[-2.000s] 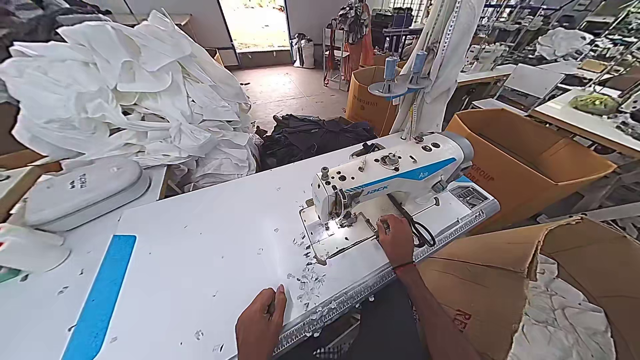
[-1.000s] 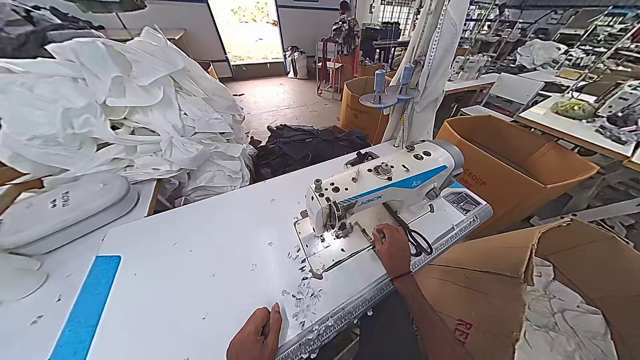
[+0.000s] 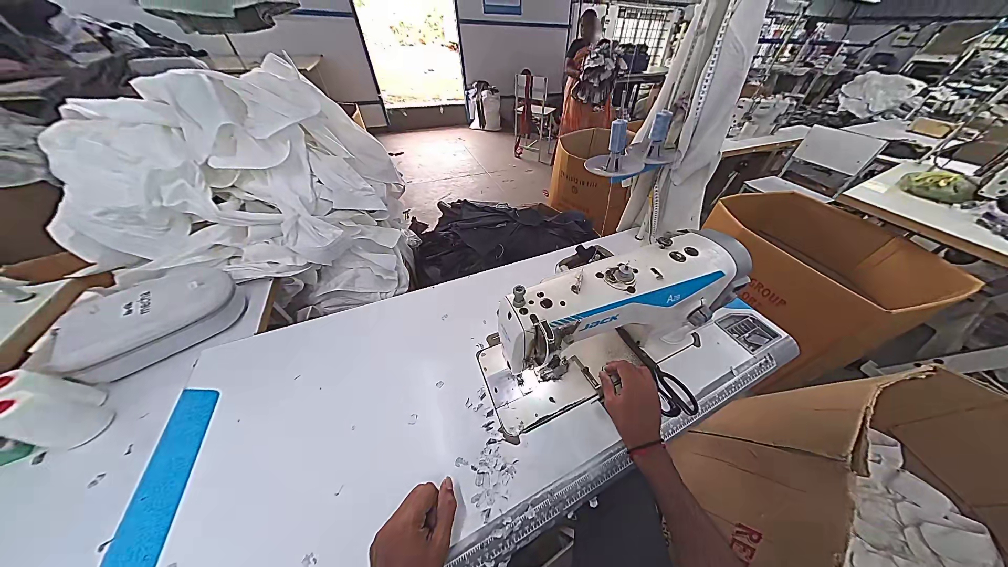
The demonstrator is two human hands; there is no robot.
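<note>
A white and blue Jack sewing machine [image 3: 622, 299] stands on the white table [image 3: 331, 417], its lamp lighting the needle area. My right hand [image 3: 632, 402] is beside the needle plate, fingers curled at a small part there; whether it grips anything is hidden. Black-handled scissors [image 3: 673, 392] lie just right of that hand, under the machine arm. My left hand [image 3: 416, 524] rests at the table's front edge, fingers curled, with no object visible in it. Small thread and fabric scraps [image 3: 492, 472] lie between the left hand and the needle plate.
White fabric [image 3: 236, 173] is heaped at left, near a padded grey-white board [image 3: 150, 315] and a thread cone [image 3: 55, 409]. Dark cloth [image 3: 504, 236] lies behind the table. Cardboard boxes [image 3: 835, 291] stand at right; the nearest [image 3: 772, 465] holds white cloth. A person [image 3: 587, 71] stands far back.
</note>
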